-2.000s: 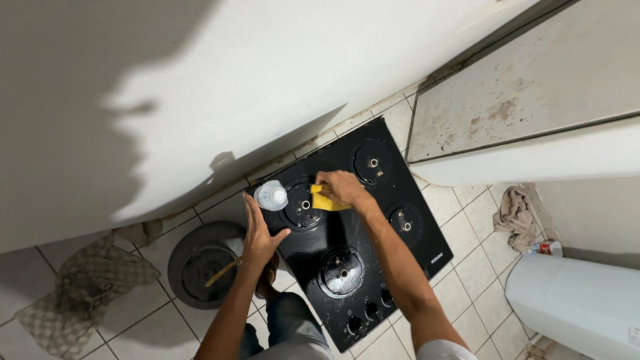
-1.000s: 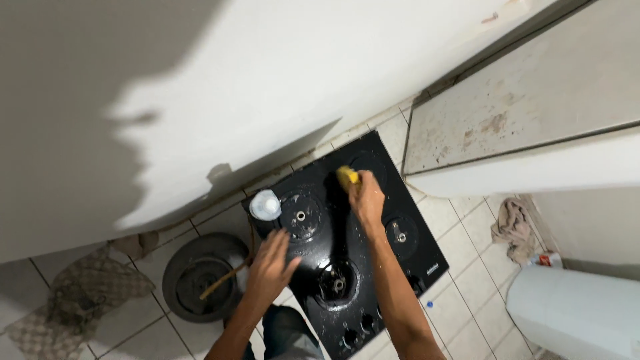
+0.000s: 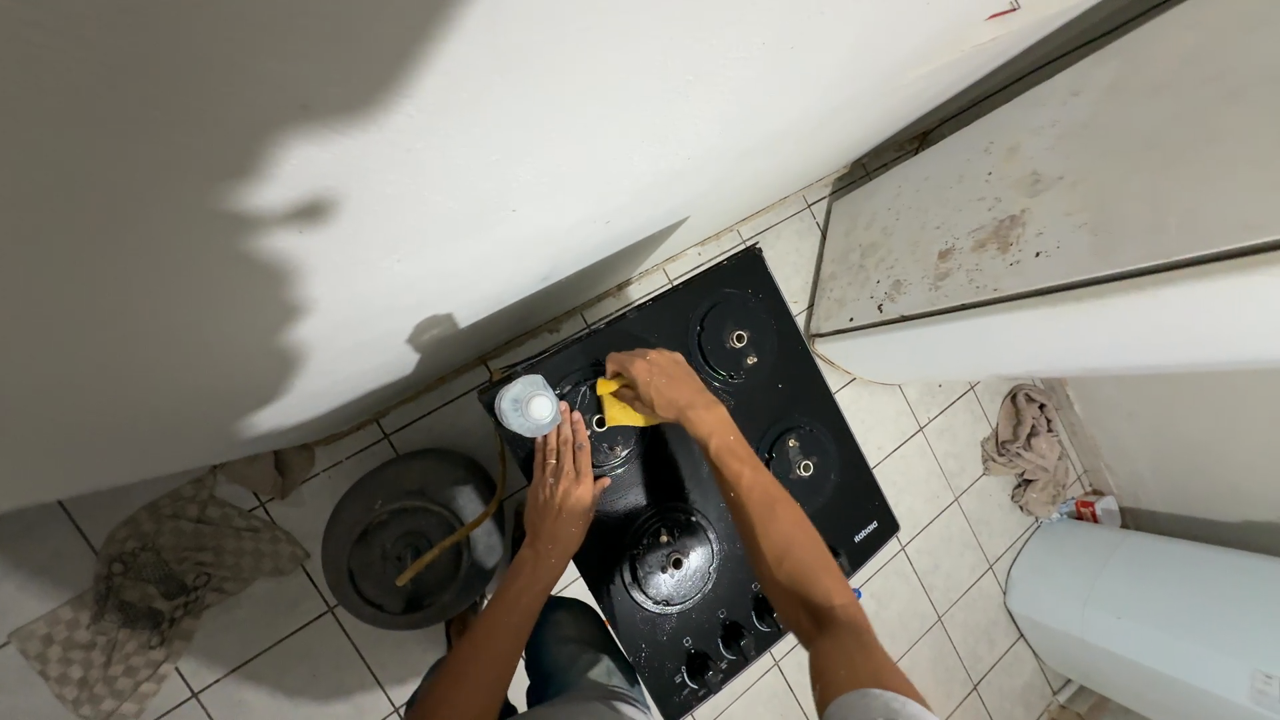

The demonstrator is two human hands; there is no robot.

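A black glass gas cooktop (image 3: 700, 450), wet in places, has its round burner seats uncovered and several knobs along the near edge. My right hand (image 3: 660, 385) grips a yellow cloth or sponge (image 3: 625, 408) against the upper left burner seat. Flat on the left side of the cooktop rests my left hand (image 3: 563, 480), fingers extended and holding nothing. Its fingertips are beside a translucent plastic bottle (image 3: 527, 405) with a white cap, which stands at the upper left corner; whether they touch it I cannot tell.
A dark round basin (image 3: 415, 540) with a tan hose hanging into it is left of the cooktop. A checkered cloth (image 3: 160, 590) lies on the tiled floor at far left. On the right are a crumpled cloth (image 3: 1027, 450), a white cylinder (image 3: 1150, 590) and a stained panel (image 3: 1000, 210).
My right hand with the yellow piece has moved from the upper right area back to the upper left burner seat. My left hand has moved up, nearer the bottle.
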